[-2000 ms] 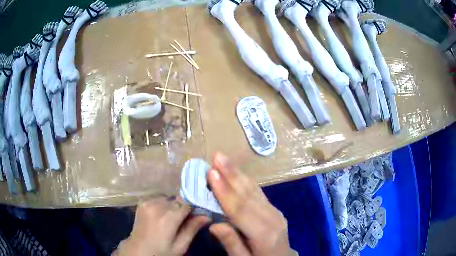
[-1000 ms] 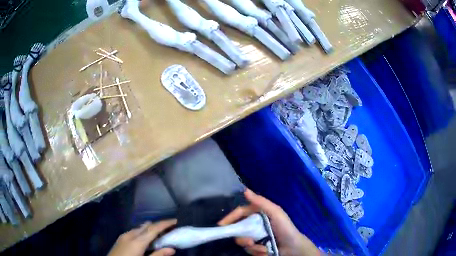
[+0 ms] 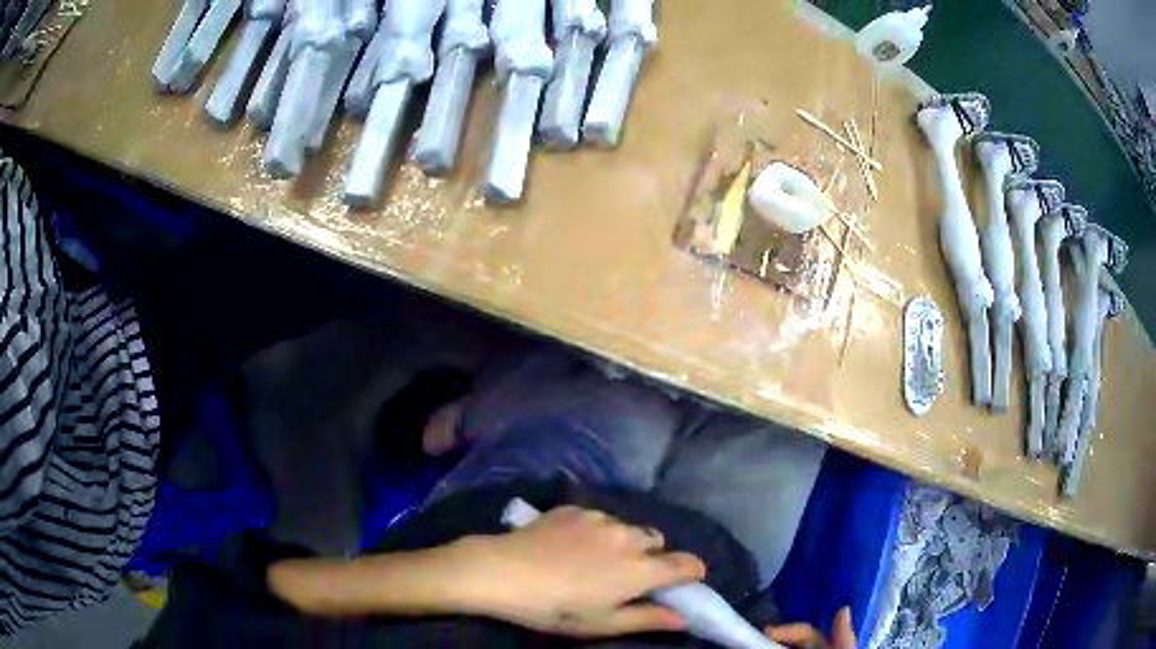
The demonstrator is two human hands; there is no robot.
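Note:
My left hand [image 3: 571, 573] is closed over a white skeleton leg [image 3: 710, 617] above my lap. The leg's pale end shows beyond the hand, and its other part runs down to the bottom edge. Only fingers of my right hand [image 3: 818, 631] show, near that part of the leg and cut off by the frame; their grip is unclear. The leg's foot is not visible. A grey-white sole cover [image 3: 924, 355] lies on the brown table. A white glue cup [image 3: 789, 198] stands on a stained pad, with a yellow strip [image 3: 733, 209] beside it.
Skeleton legs lie in rows at the upper left [image 3: 520, 76] and right [image 3: 963, 241]. Wooden sticks [image 3: 856, 150] lie near the cup. A white bottle [image 3: 891, 38] is at the far edge. A blue bin [image 3: 824, 545] holds covers, lower right. A person in striped clothing [image 3: 64, 418] is at left.
The view has turned left, so the table items appear farther right. The leg went from upright-facing work at the table edge to lying over my lap; my right hand is now mostly out of frame.

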